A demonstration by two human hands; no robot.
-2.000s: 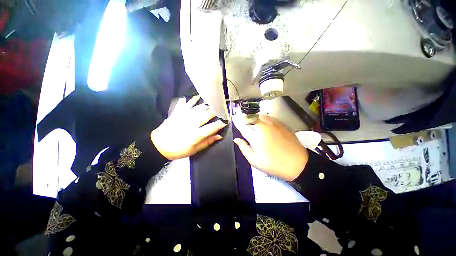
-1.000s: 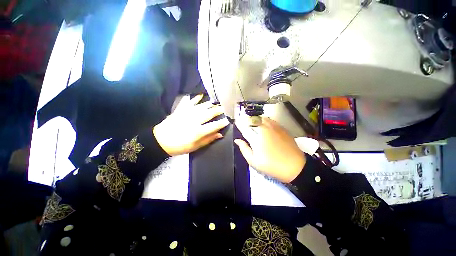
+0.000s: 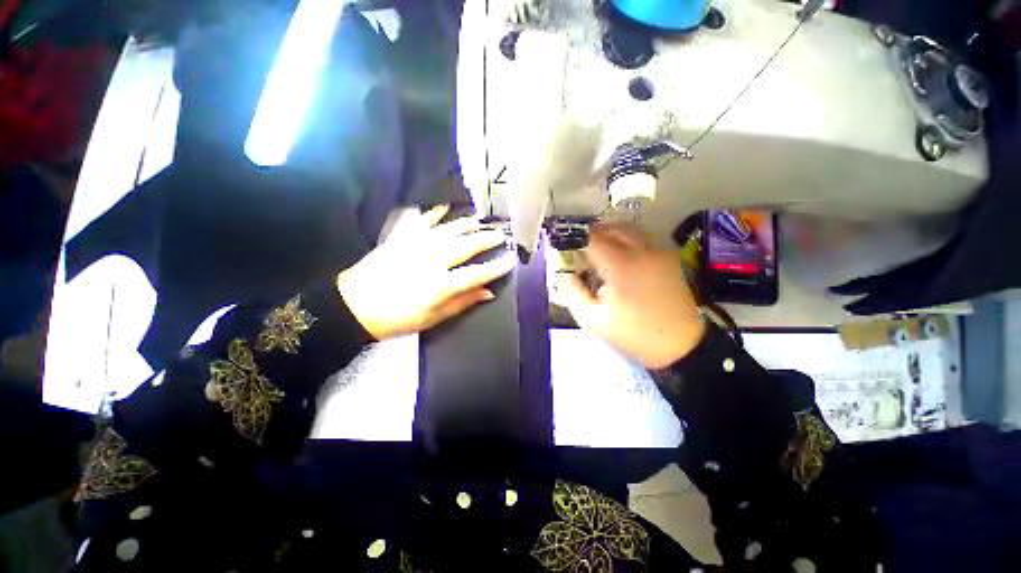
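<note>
A black interfaced strip point(image 3: 468, 375) with a purple edge lies lengthwise on the white table, running from the wearer's lap up under the sewing machine head point(image 3: 717, 123). My left hand point(image 3: 420, 274) lies flat on the strip, fingers spread, fingertips just left of the needle area. My right hand point(image 3: 636, 293) is right of the strip beside the presser foot, its fingers bent near the small metal parts; whether it pinches anything is hidden. The needle itself cannot be made out.
A smartphone point(image 3: 741, 257) with a lit screen lies under the machine arm. A bright work lamp point(image 3: 293, 84) is at upper left. Dark cut pieces point(image 3: 246, 213) cover the table at left. Dark cloth point(image 3: 940, 252) hangs at right. A blue cap point(image 3: 661, 9) tops the machine.
My right hand has lifted off the cloth edge and shifted right, its fingers now bent. My left hand stays on the strip. The view has shifted slightly.
</note>
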